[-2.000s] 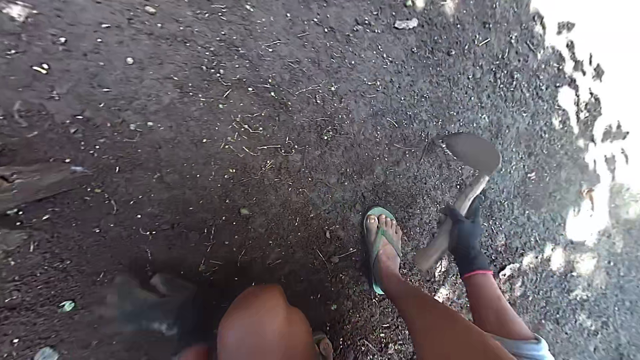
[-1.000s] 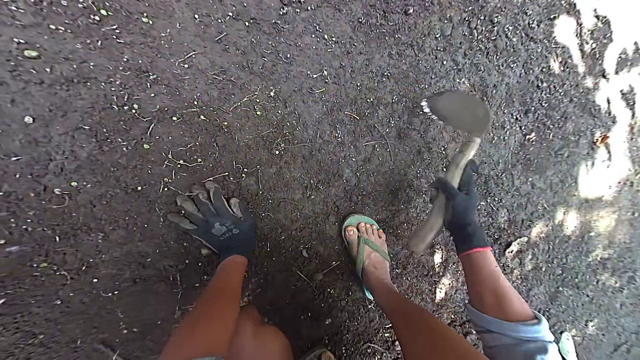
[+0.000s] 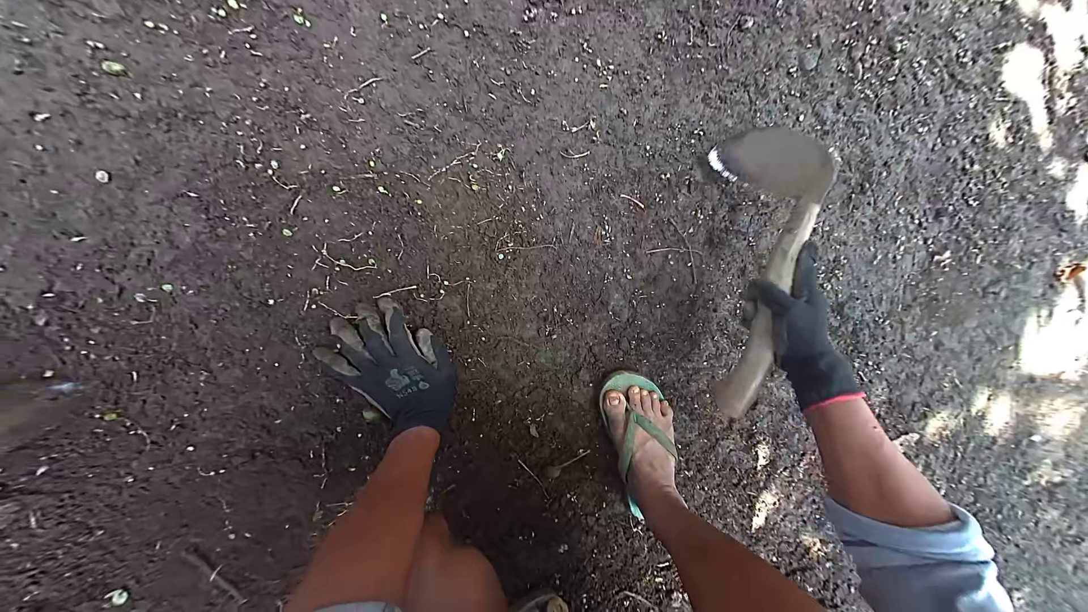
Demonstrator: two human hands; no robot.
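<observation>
My right hand (image 3: 795, 327), in a dark work glove with a red cuff edge, grips the wooden handle (image 3: 752, 361) of a short hand hoe. The hoe's wide curved metal blade (image 3: 773, 161) is at the upper right, its bright edge facing left; whether it touches the soil cannot be told. My left hand (image 3: 391, 365), in a dark glove with dirty fingertips, is at the soil with its fingers spread and holds nothing that I can see. Thin roots and bits of straw lie just beyond its fingertips.
Dark bare soil (image 3: 544, 297) with small seedlings and root bits spreads all around. My foot in a green flip-flop (image 3: 633, 438) stands between the hands. A stick (image 3: 212, 575) lies at the lower left, and sunlit patches (image 3: 1054, 340) lie along the right.
Two seconds ago my left hand was a blur at the lower left; it has moved up and right, and its fingers are now spread at the soil. The right hand keeps its hold on the hoe.
</observation>
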